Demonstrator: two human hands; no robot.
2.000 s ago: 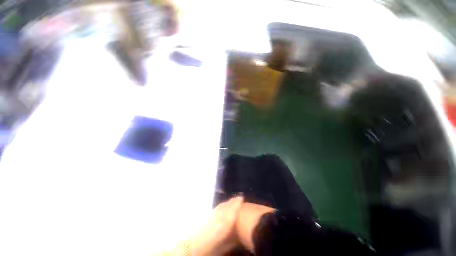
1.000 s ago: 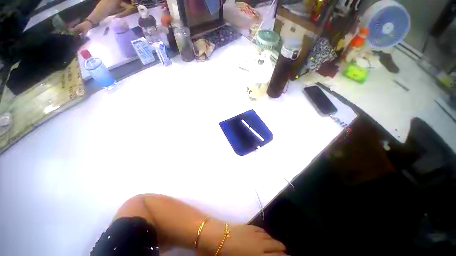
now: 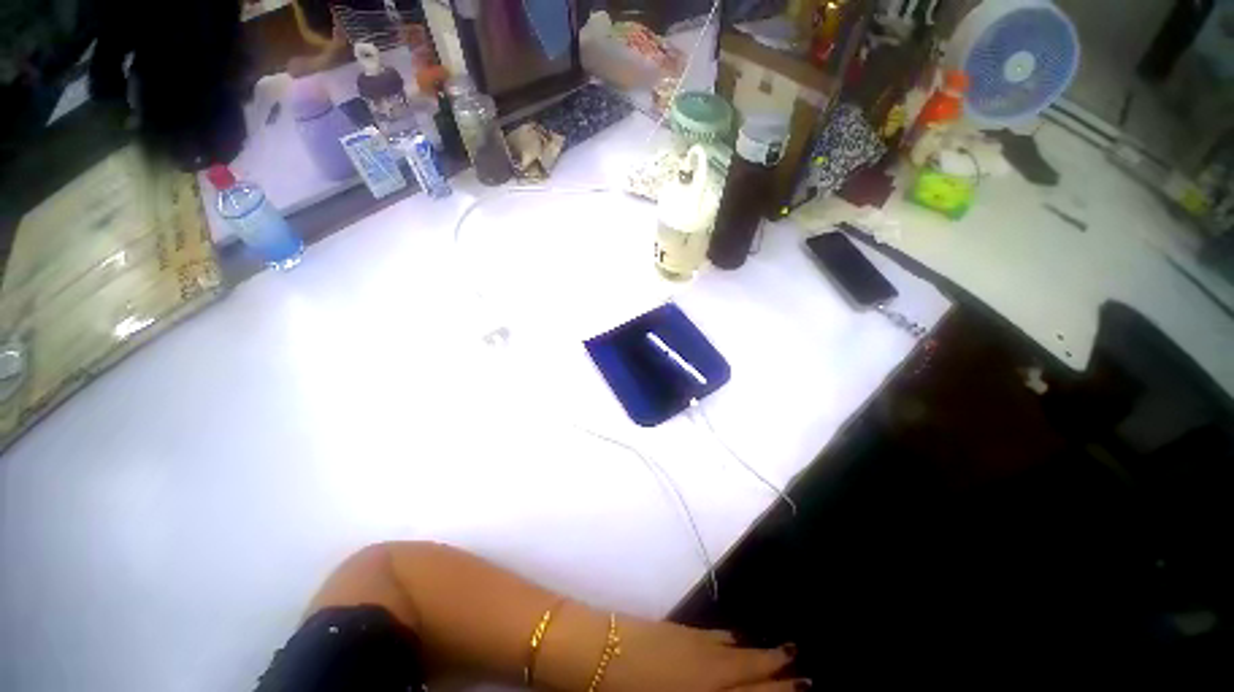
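Note:
My left hand (image 3: 724, 662) is at the bottom edge, partly cut off, near the table's front edge. Its forearm lies across the white worktable (image 3: 406, 460) and wears two thin gold bracelets (image 3: 605, 652). Its fingers point right over the dark area; whether they hold anything is hidden. My right hand is out of the picture. A dark blue square device (image 3: 659, 365) with a white glare strip lies on the table. A thin white cable (image 3: 742, 462) runs from it to the front edge. Another white cable (image 3: 663, 480) lies beside it, and a tiny white plug (image 3: 497, 335) is mid-table.
A black smartphone (image 3: 850, 268) lies right. A pale bottle (image 3: 685, 223) and dark flask (image 3: 742, 203) stand behind the device. A red-capped water bottle (image 3: 257, 223) and yellowish board (image 3: 102, 277) are left. A fan (image 3: 1022, 65) and lime-green packet (image 3: 943, 192) are on the right bench.
The view has shifted slightly since one second ago. The left hand stays low, with less of it showing. The cables show more clearly. Two seconds ago the view was blurred and turned right.

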